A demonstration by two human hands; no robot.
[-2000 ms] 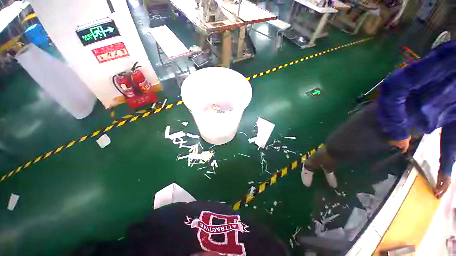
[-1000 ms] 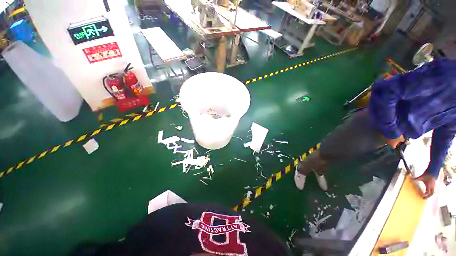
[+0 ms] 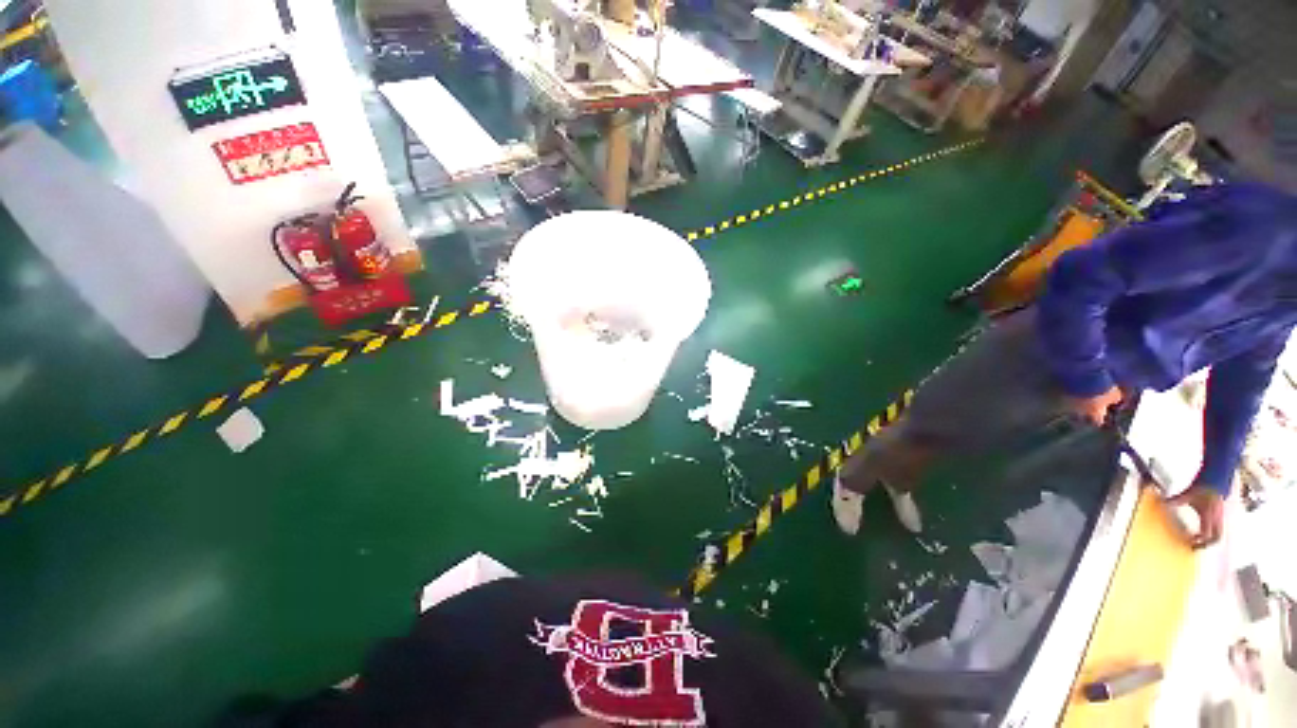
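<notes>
Neither of my hands is in the picture; only my dark top with a red and white emblem shows at the bottom. At the right, a tan-yellow flat piece (image 3: pixel 1138 597) lies along the edge of a white-topped table. A small dark and silver tool (image 3: pixel 1122 683) lies on it near the bottom. A coworker in blue (image 3: pixel 1159 292) leans over the far end of the piece with both hands at it. A thin dark item lies by those hands; I cannot tell what it is.
A large white bin (image 3: pixel 605 320) stands on the green floor with offcuts (image 3: pixel 534 455) around it. More pale scraps (image 3: pixel 996 597) lie under the table. Red fire extinguishers (image 3: pixel 334 252) stand by a white pillar (image 3: pixel 157 86). Machine tables (image 3: pixel 612 78) stand behind, and a fan (image 3: pixel 1169 151) at the upper right.
The view has shifted to the right, so more of the table and the tan-yellow piece shows. The coworker's hands have moved slightly along the piece.
</notes>
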